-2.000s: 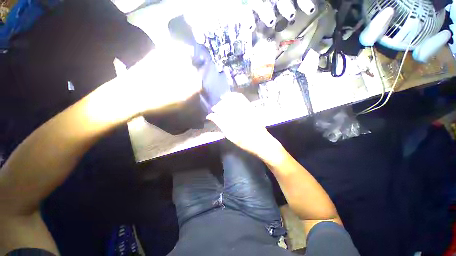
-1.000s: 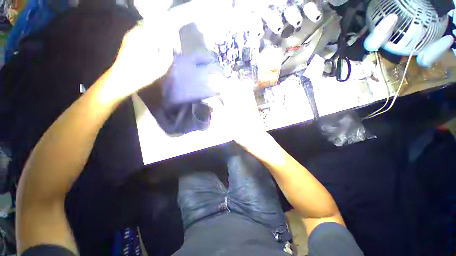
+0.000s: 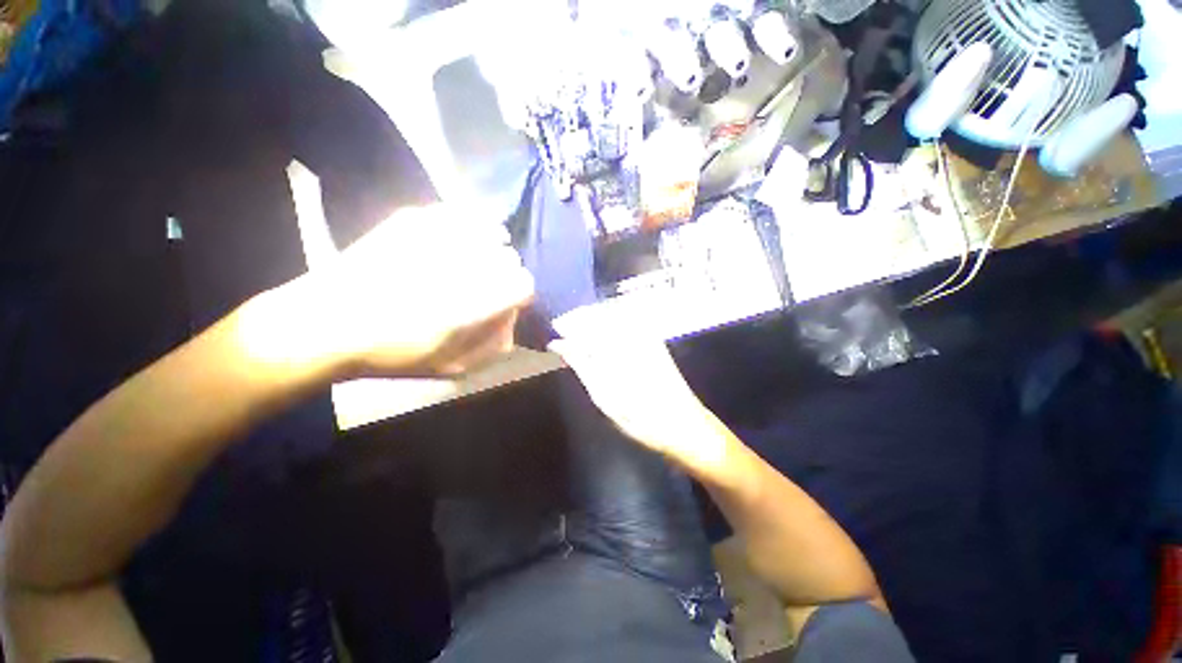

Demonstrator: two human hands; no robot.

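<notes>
The navy garment (image 3: 561,246) looks purplish under the lamp and lies between my hands, below the overlock machine (image 3: 583,110). My left hand (image 3: 447,292) is bent over the cloth with its fingers curled, gripping it. My right hand (image 3: 609,350) is at the cloth's lower right edge near the table's front edge, its fingertips on the cloth. Both hands are washed out by glare, so finger detail is lost. The needle area is hidden in the bright light.
Black scissors (image 3: 853,181) lie right of the machine. A white and pale blue fan (image 3: 1018,71) stands at the upper right. A clear plastic bag (image 3: 862,334) hangs below the table edge. Dark cloth (image 3: 104,285) is heaped at the left.
Since one second ago, my left hand has moved down and right, closer to my right hand. The bunched cloth at the table front has been drawn flatter and is now mostly covered.
</notes>
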